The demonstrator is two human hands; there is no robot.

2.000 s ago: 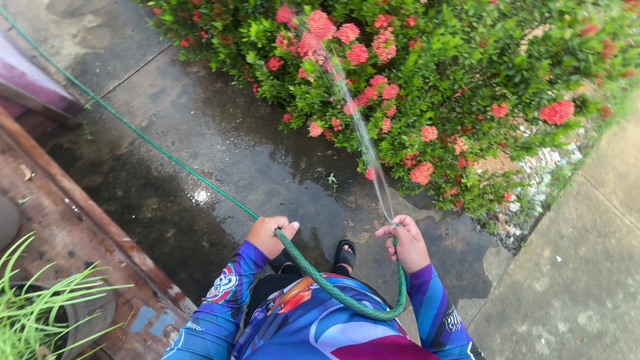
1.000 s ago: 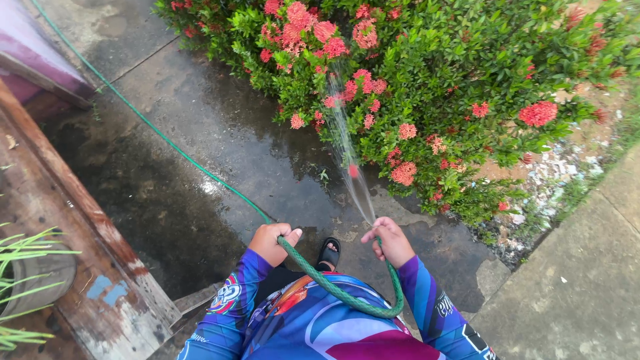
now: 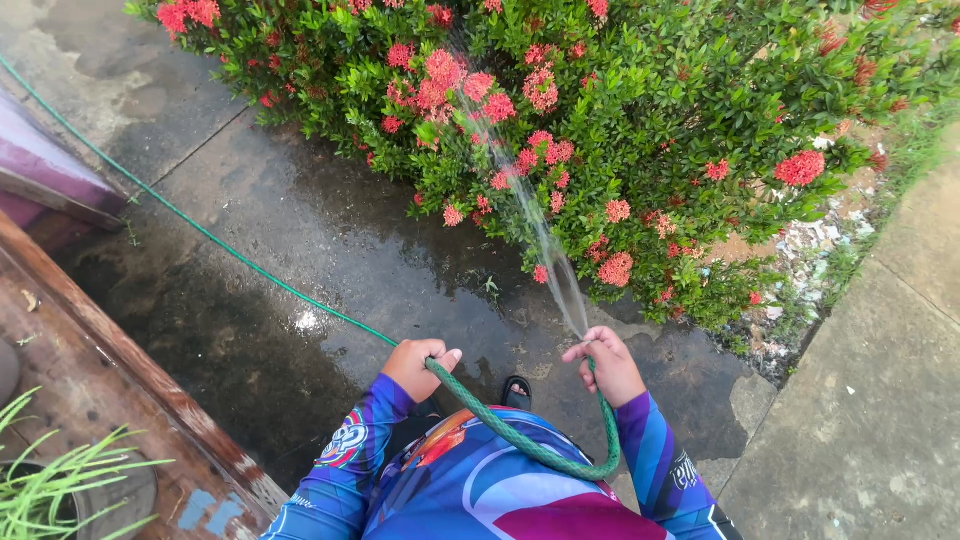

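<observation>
My left hand (image 3: 418, 367) is closed around a green garden hose (image 3: 517, 439), which trails off behind it to the upper left across the concrete. Between my hands the hose sags in a loop against my shirt. My right hand (image 3: 609, 364) grips the hose's outlet end, with fingers at its mouth. A flat, spreading stream of water (image 3: 556, 271) leaves that end and reaches a leafy bush with red flower clusters (image 3: 616, 268). The nozzle opening itself is hidden by my fingers.
Wet concrete paving (image 3: 300, 225) lies before my sandalled foot (image 3: 517, 392). A wooden ledge (image 3: 112, 360) with a potted grassy plant (image 3: 120, 495) is at the lower left, a purple wall base (image 3: 52, 161) above it. Rubble (image 3: 817, 247) borders the bush, beside a concrete path (image 3: 862, 405) at right.
The water stream still comes from the hose in my right hand, and both hands keep their hold. The view has shifted slightly over the bush and ledge.
</observation>
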